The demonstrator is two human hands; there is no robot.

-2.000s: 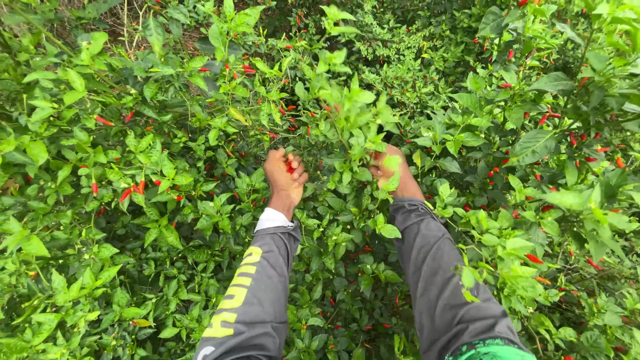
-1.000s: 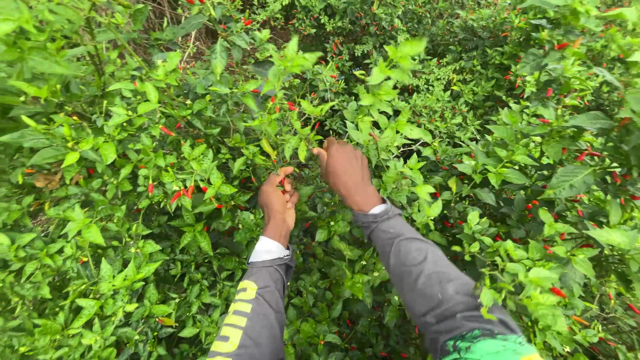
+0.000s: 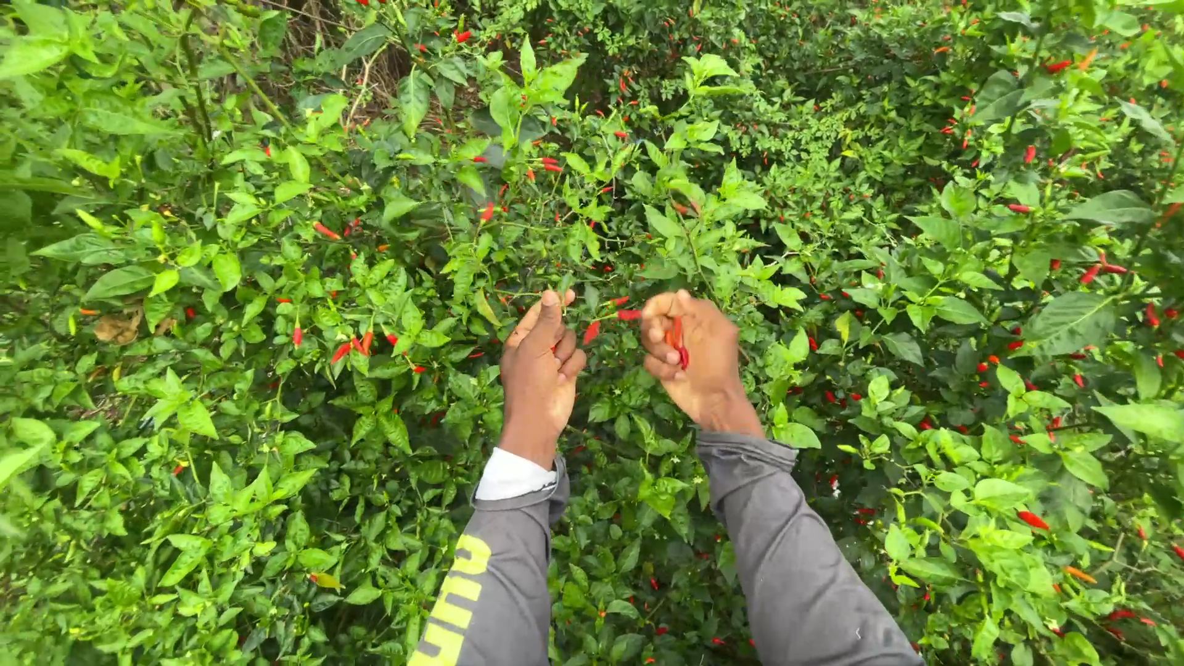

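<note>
Small red chili peppers hang on leafy green chili plants all around my hands. My left hand is closed around some red chilies, partly hidden by the fingers, with its thumb and fingertip pinched at a thin stem. To its right, my right hand has its palm turned up and curled fingers around several red chilies. Between the two hands, a red chili and another red chili show close to the fingertips of my right hand.
Dense foliage surrounds both forearms. More red chilies hang left of my left hand, and a single red chili hangs at the lower right. Broad leaves stand out at the right, and dry twigs show at the upper left.
My right hand has turned from back up to palm up and moved right, away from my left hand, since one second ago. Red chilies now show in its fingers.
</note>
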